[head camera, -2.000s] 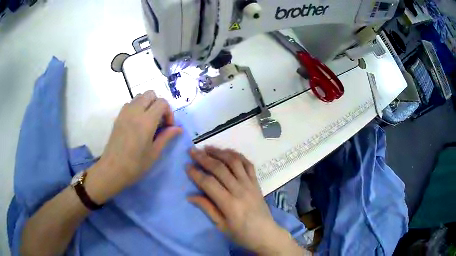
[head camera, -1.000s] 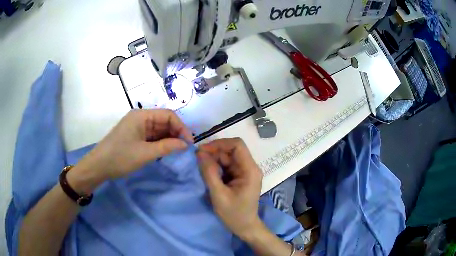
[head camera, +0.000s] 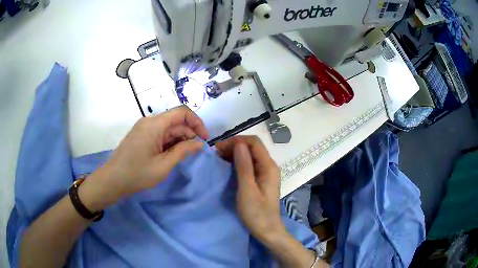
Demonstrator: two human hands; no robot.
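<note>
A light blue garment [head camera: 178, 209] lies over the table's front edge and spreads to the left. My left hand [head camera: 157, 149] pinches its top edge between thumb and fingers. My right hand [head camera: 254, 180] pinches the same edge just to the right, close to my left fingertips. The held edge is in front of the needle area, over the dark bed seam. The fingers partly hide the pinched cloth. The presser foot and needle [head camera: 182, 90] are under the bright light, with no cloth seen under them.
The white brother machine head [head camera: 309, 23] stands at the back. A jointed silver arm [head camera: 266, 102] lies right of the needle, and red-handled shears [head camera: 330, 81] lie farther right. A printed scale [head camera: 335, 137] runs along the front edge. More blue cloth [head camera: 375, 204] hangs below at right.
Two seconds ago both hands lay on the cloth, the left nearer the needle. They came together and pinched the edge. Since one second ago, they have shifted slightly up, still pinching.
</note>
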